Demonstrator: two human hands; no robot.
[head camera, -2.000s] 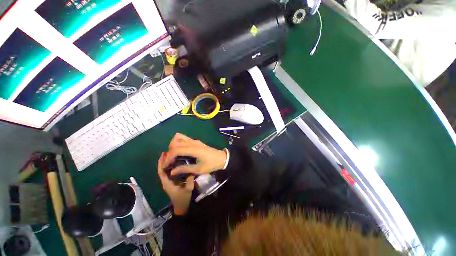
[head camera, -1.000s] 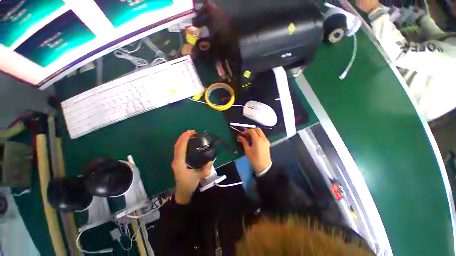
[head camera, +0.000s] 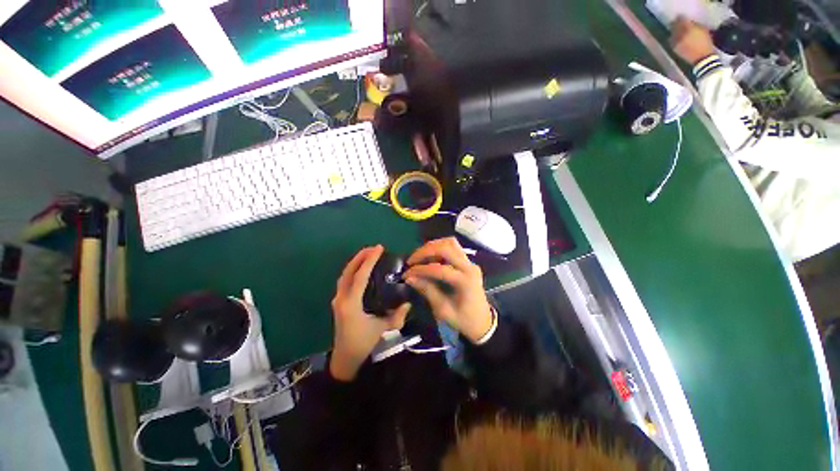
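A security camera with a glossy black ball head (head camera: 385, 287) and a white base (head camera: 396, 347) is held over the front edge of the green mat. My left hand (head camera: 359, 308) grips the ball from its left side and below. My right hand (head camera: 453, 287) is at the ball's right side, with its fingertips close together on or just above the surface. Whether a thin tool is between those fingers is too small to tell. A white cable runs right from the base, partly hidden by my right hand and sleeve.
Two black-headed cameras (head camera: 204, 327) on white brackets stand at the left. A keyboard (head camera: 262, 184), yellow tape roll (head camera: 416, 195) and mouse (head camera: 485, 230) lie beyond my hands. A black printer-like box (head camera: 534, 97) is behind. Another camera (head camera: 644, 103) and a person's sleeve (head camera: 728, 101) are at upper right.
My right hand first left the camera for the small sticks beside the mouse, then came back to the ball. My left hand kept hold of the camera. The other person's arm moved slightly.
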